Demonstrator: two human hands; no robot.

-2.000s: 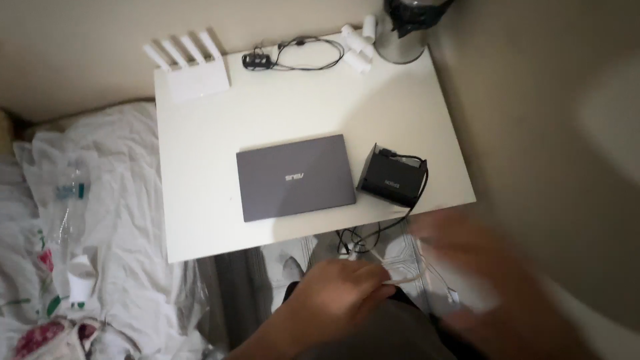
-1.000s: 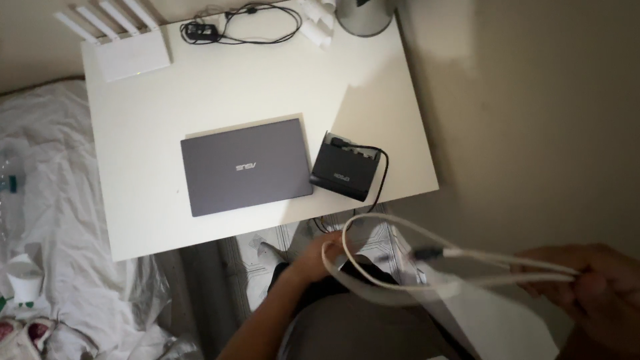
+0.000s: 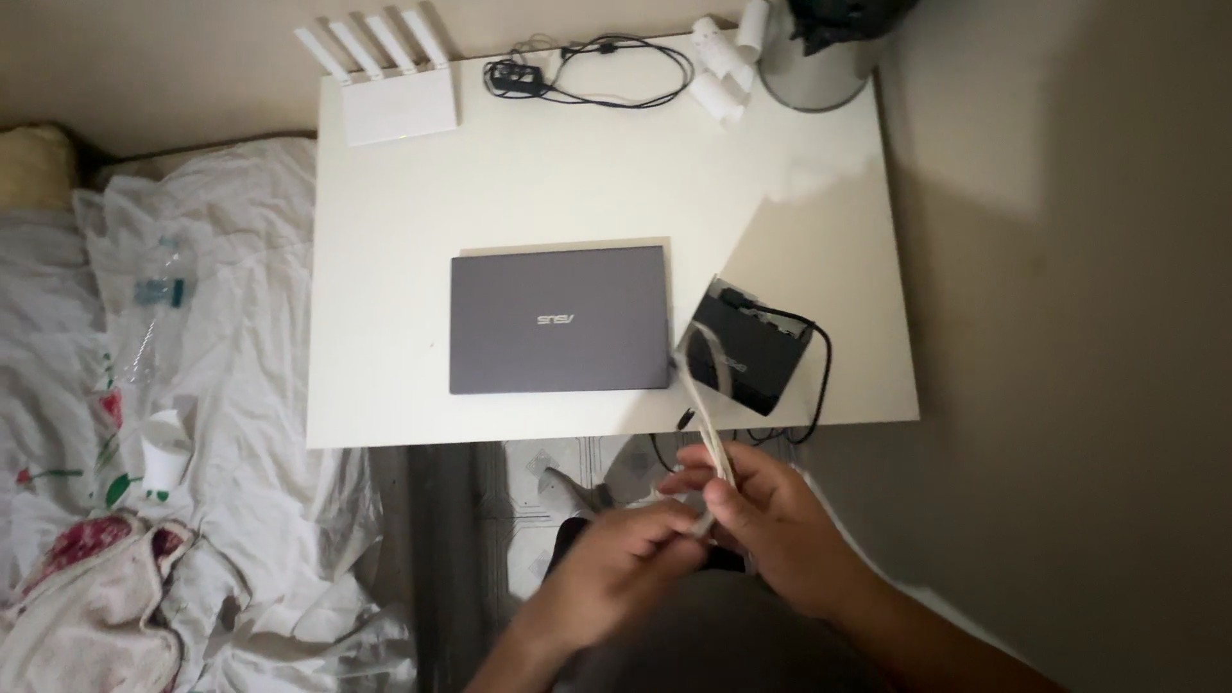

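Note:
A looped white cable (image 3: 708,423) is gripped by my right hand (image 3: 770,520), just off the table's front edge. My left hand (image 3: 626,568), slightly blurred, closes on the lower end of the same cable, touching or nearly touching the right hand. The cable's upper loop reaches over a black boxy device (image 3: 760,371) with a black cable (image 3: 826,371) plugged into its back. To its left lies a closed grey ASUS laptop (image 3: 558,346). A small black cable end (image 3: 685,419) rests at the table's front edge.
The white table (image 3: 385,404) also bears a white router (image 3: 399,106) with upright antennas, a black power adapter (image 3: 518,79) with coiled cable, several white cylinders (image 3: 717,72) and a clear container (image 3: 813,72) at the back. A bed with rumpled white sheets (image 3: 250,337) stands left, a wall right.
My right hand has come back from the far right toward my left hand, bringing the white cable with it. The wide loop seen a second ago is now narrow and bunched.

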